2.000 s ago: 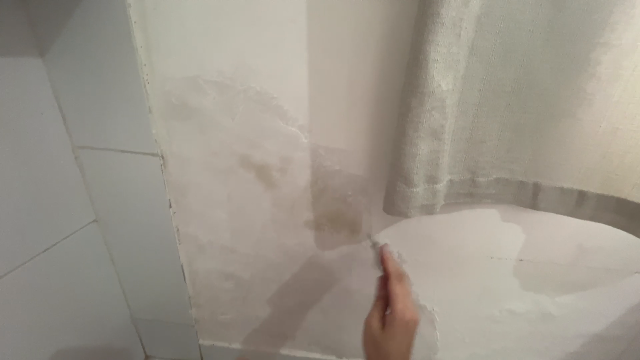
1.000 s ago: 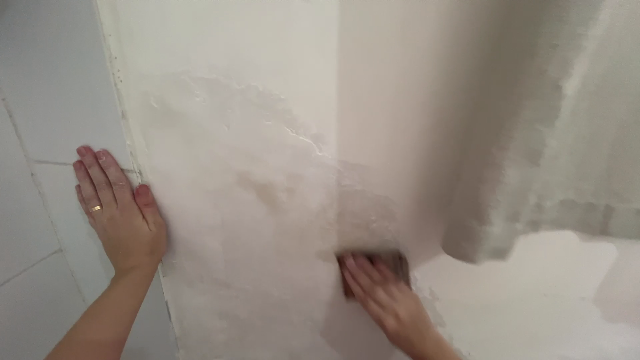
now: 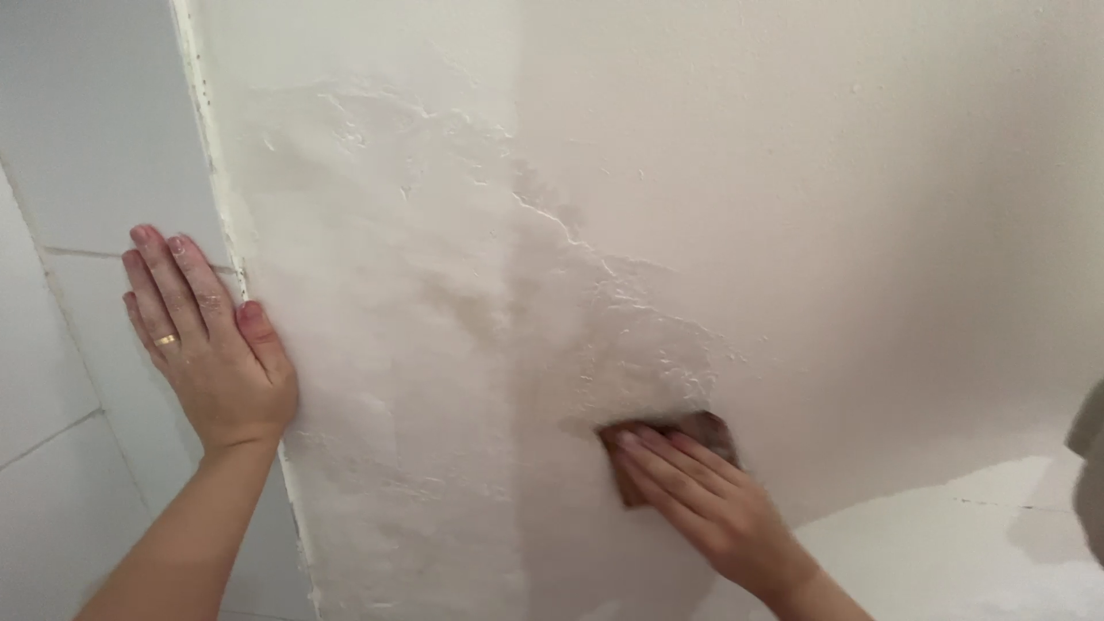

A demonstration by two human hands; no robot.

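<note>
My right hand (image 3: 690, 492) presses a brown sheet of sandpaper (image 3: 630, 483) flat against the plaster wall (image 3: 414, 362), low and right of the middle. Rough, raised ridges and brownish stains mark the plaster above and left of the sheet. At the left, my left hand (image 3: 211, 345) lies flat on the grey wall tiles (image 3: 103, 172), its thumb by the tile edge. It wears a gold ring and has whitish dust on its fingers. Nothing is held in it.
A pale, chipped edge strip (image 3: 211, 147) runs down between the tiles and the plaster. Part of a grey fabric curtain (image 3: 1091, 492) shows at the right edge. A shadow falls across the right side of the wall.
Two seconds ago my right hand held a thin tool at the wall and my left hand was out of view. The sandpaper appears from one second ago. The view has moved; less curtain shows.
</note>
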